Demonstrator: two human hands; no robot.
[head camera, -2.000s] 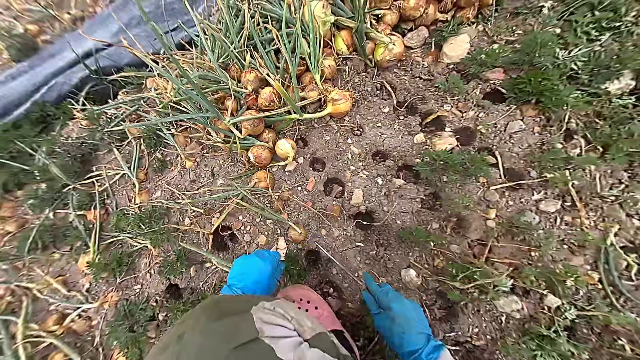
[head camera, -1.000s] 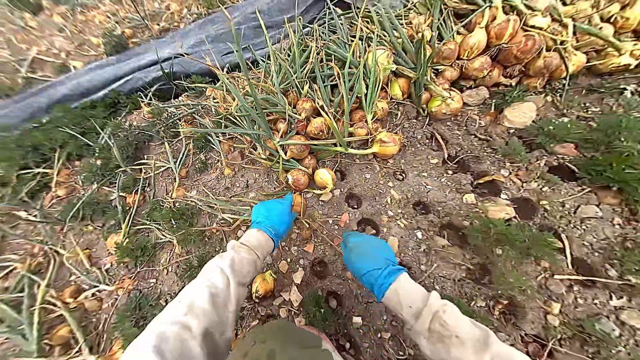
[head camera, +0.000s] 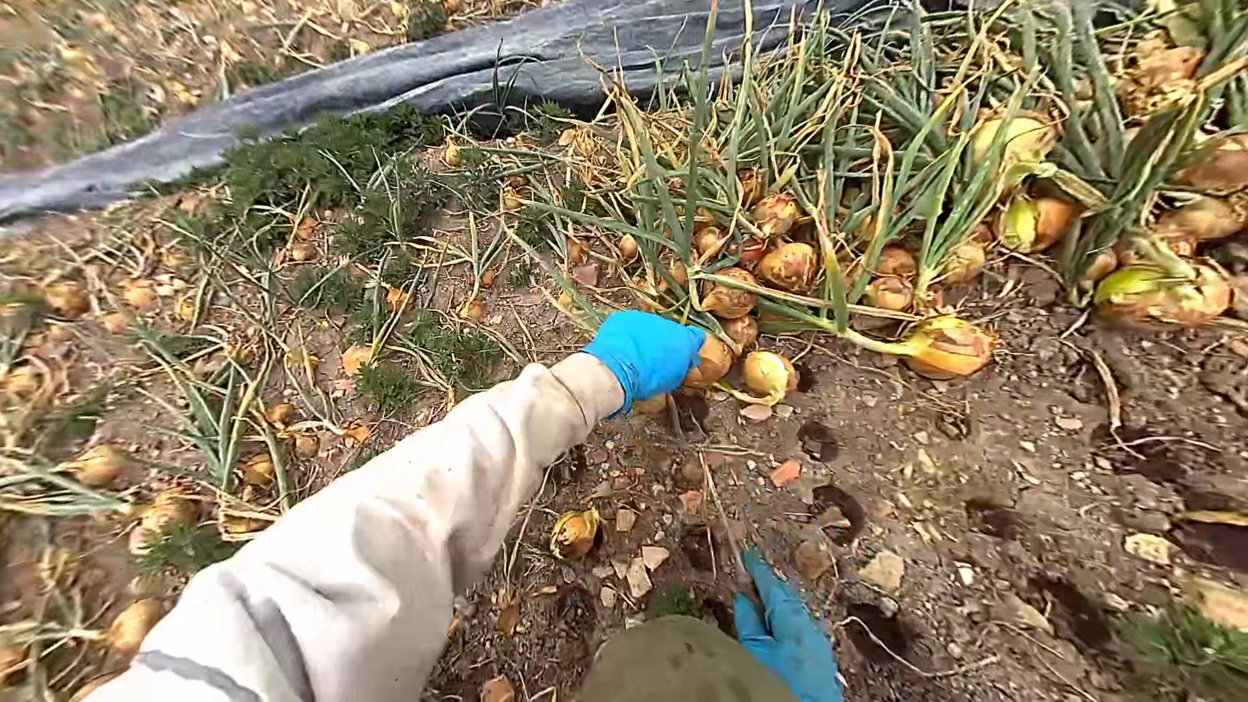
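Note:
My left hand (head camera: 648, 359), in a blue glove, reaches to the front edge of a heap of pulled onions (head camera: 788, 265) with green tops. Its fingers are curled against an onion (head camera: 712, 361); whether they grip it is hidden. Just to the right lie a small pale onion (head camera: 768, 374) and a larger onion (head camera: 948, 347) with its stem. My right hand (head camera: 785, 624), also blue-gloved, is low near the bottom edge, fingers apart over the soil, with a thin dry stalk (head camera: 721, 507) near its fingertips. A single small onion (head camera: 575, 533) lies on the soil between the hands.
Black plastic sheeting (head camera: 390, 86) runs across the top left. Onions among weeds (head camera: 388, 386) cover the ground at left. Dark holes (head camera: 838, 512) and stones (head camera: 882, 570) dot the soil at right. More onions (head camera: 1165, 291) are piled at the upper right. My knee (head camera: 682, 663) is at the bottom.
My right hand has come back toward my body from near the holes below the heap. My left hand stays by the heap's front edge. The view has shifted to the left.

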